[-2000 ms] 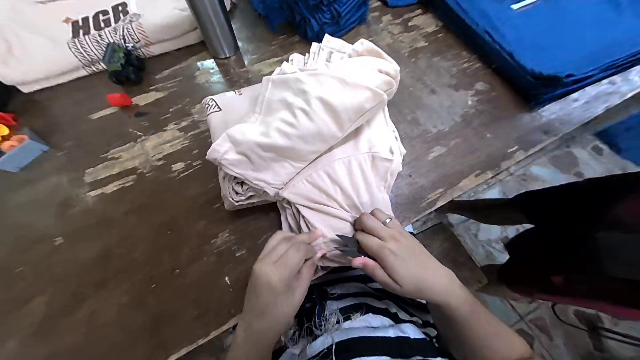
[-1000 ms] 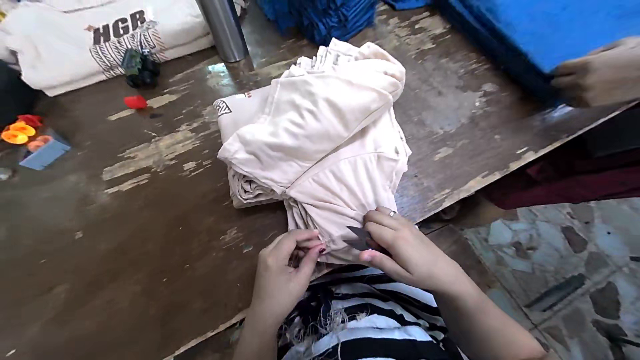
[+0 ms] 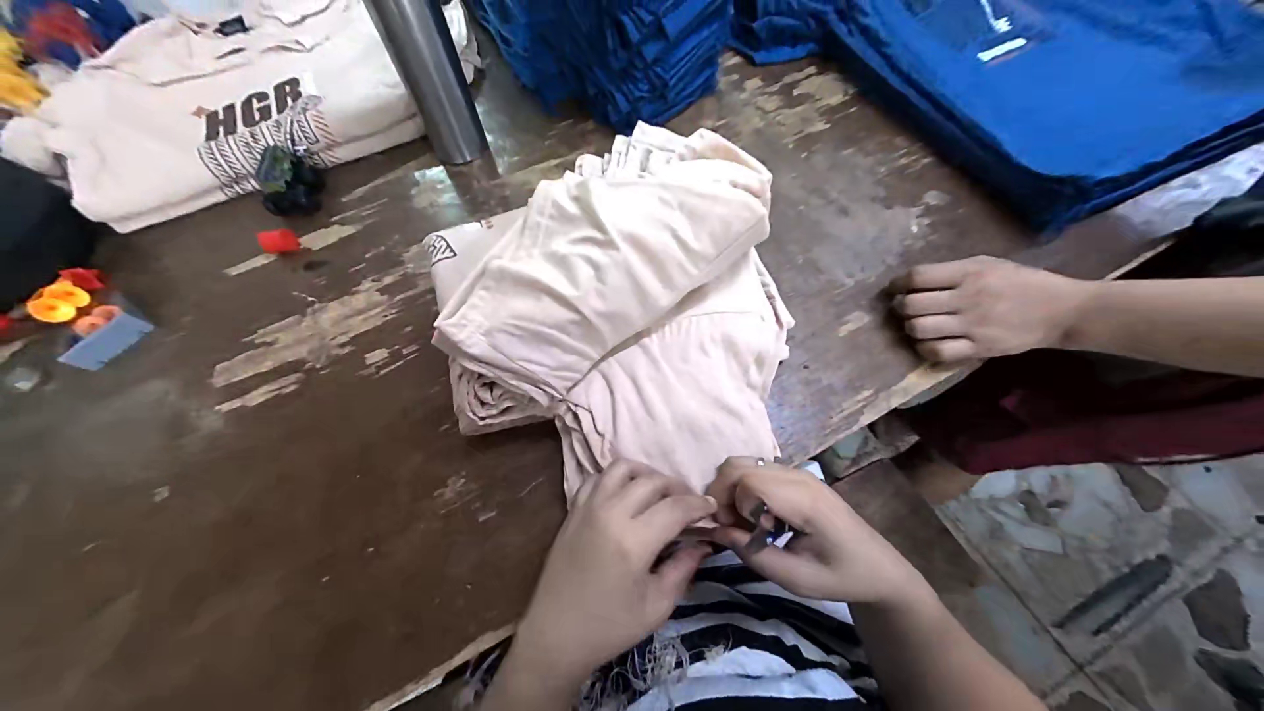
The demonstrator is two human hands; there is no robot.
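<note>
A stack of folded cream shirts (image 3: 632, 286) lies rumpled near the table's front edge, one part hanging toward my lap. At that near end my left hand (image 3: 627, 553) pinches the cloth between thumb and fingers. Close against it, my right hand (image 3: 805, 528) also touches the fabric and has a small dark metal tool (image 3: 762, 533), perhaps thread snippers, tucked in its fingers. Whether its blades are apart is hidden. Loose thread ends (image 3: 657, 667) lie on the black-and-white striped cloth below my hands.
A co-worker's hand (image 3: 973, 308) rests on the worn wooden table (image 3: 197, 513) at right. Blue garments (image 3: 1096, 89) lie behind it, more blue cloth (image 3: 612, 49) at the back. A metal post (image 3: 430, 84), printed cream shirts (image 3: 247, 99) and a small grey container (image 3: 107, 339) are at left.
My two hands have come together at the cloth. The co-worker's hand, at the blue garments a second ago, now rests on the table nearer to me.
</note>
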